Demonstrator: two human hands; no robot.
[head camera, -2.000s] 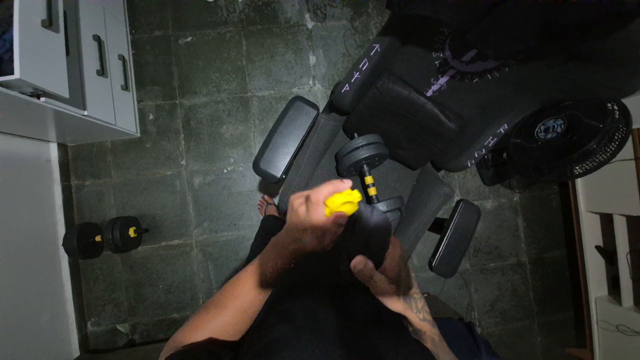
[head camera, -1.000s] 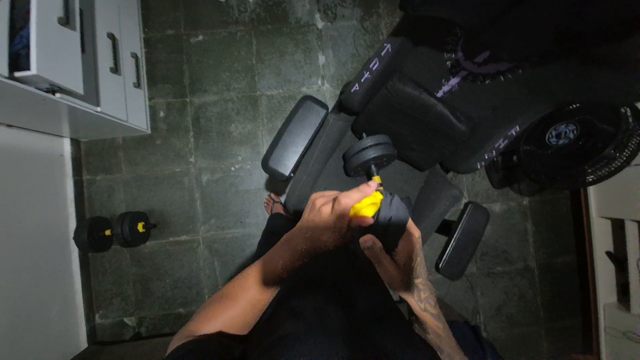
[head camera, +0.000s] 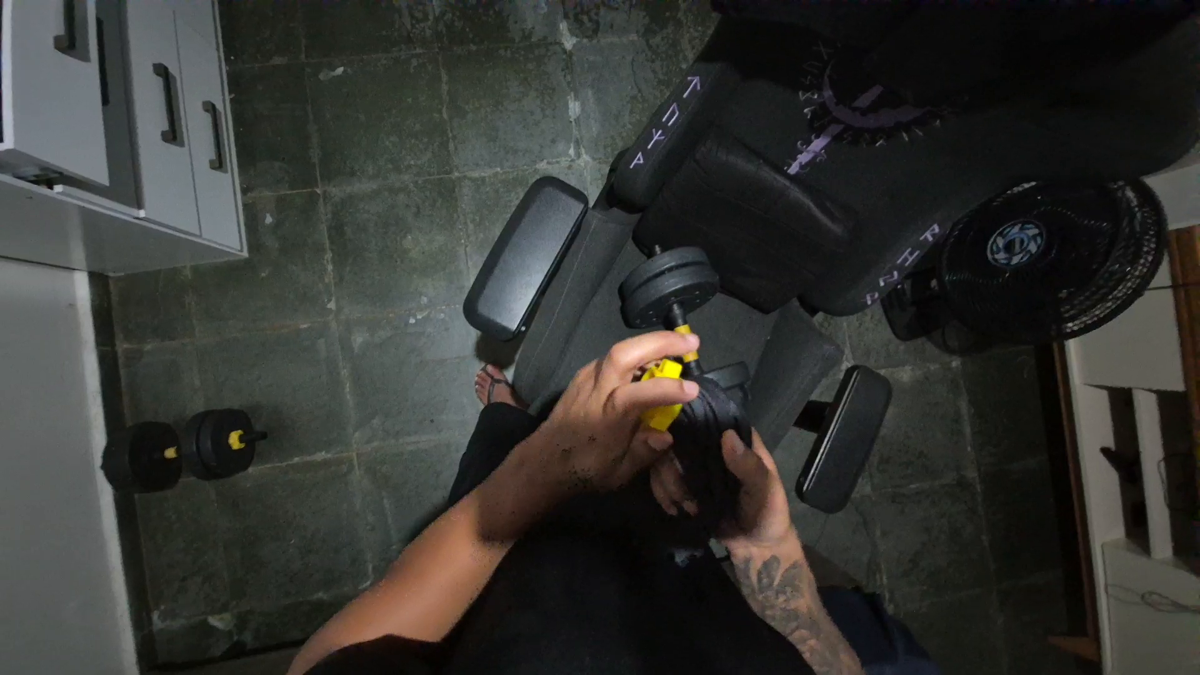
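My left hand (head camera: 609, 412) has its fingers around a yellow collar nut (head camera: 662, 394), beside the black weight plates (head camera: 708, 431) of a dumbbell. From the lower right, my right hand (head camera: 755, 492) holds those plates, thumb on their near side. Much of this dumbbell is hidden by my hands and dark in shadow. Just beyond my fingers, another black dumbbell (head camera: 670, 286) with a yellow band on its handle lies on the seat of a dark gaming chair (head camera: 581, 309); its nearer end is partly covered.
Another dumbbell (head camera: 220, 442) with yellow collars is on the tiled floor at the left. Above it stands a grey drawer cabinet (head camera: 178, 122). Padded armrests (head camera: 530, 258) flank the seat. A black fan (head camera: 1041, 253) and a white shelf unit (head camera: 1139, 450) are at the right.
The yellow nut and the plates in my hands have moved right. My left fingers, bunched over the nut one second ago, are now more spread around it.
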